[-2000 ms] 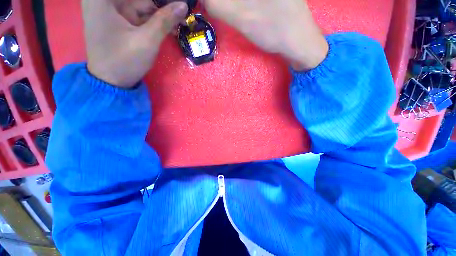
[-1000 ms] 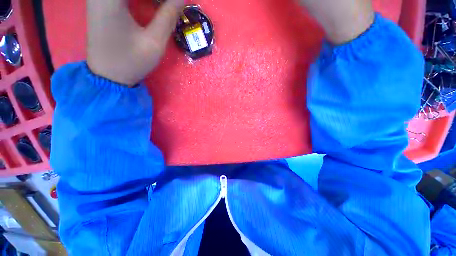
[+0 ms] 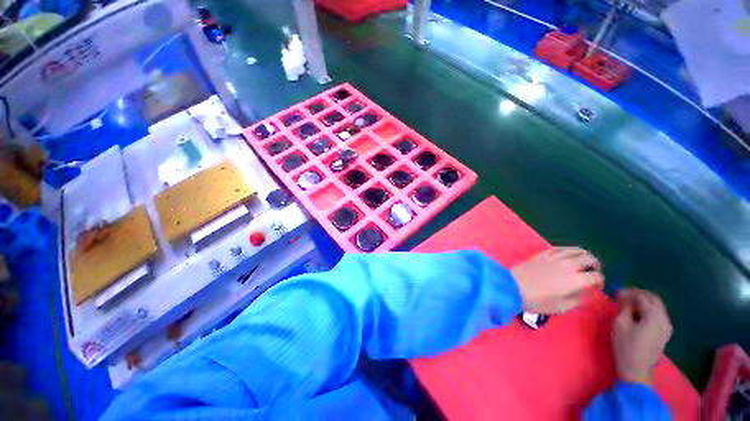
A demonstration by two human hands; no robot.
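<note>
A small dark device with a silver-white battery [image 3: 534,319] lies on the red foam mat [image 3: 485,374], partly hidden under my left hand. My left hand [image 3: 559,281] is bare, low over the mat, with its fingers curled toward my right hand. Something small and dark shows near its fingertips, too blurred to name. My right hand [image 3: 641,333] is bare, with bent fingers, over the mat's right part and apart from my left hand. I cannot tell whether either hand holds anything.
A red compartment tray [image 3: 395,233] with dark round watches stands beyond the mat; a few cells are empty. A white press machine [image 3: 288,238] with two yellow-brown plates and a red button is at left. A red bin edge [image 3: 722,374] shows at lower right.
The view has swung left and up, bringing the machine and whole tray into sight. My hands have come closer together, and the device is now partly covered by my left hand.
</note>
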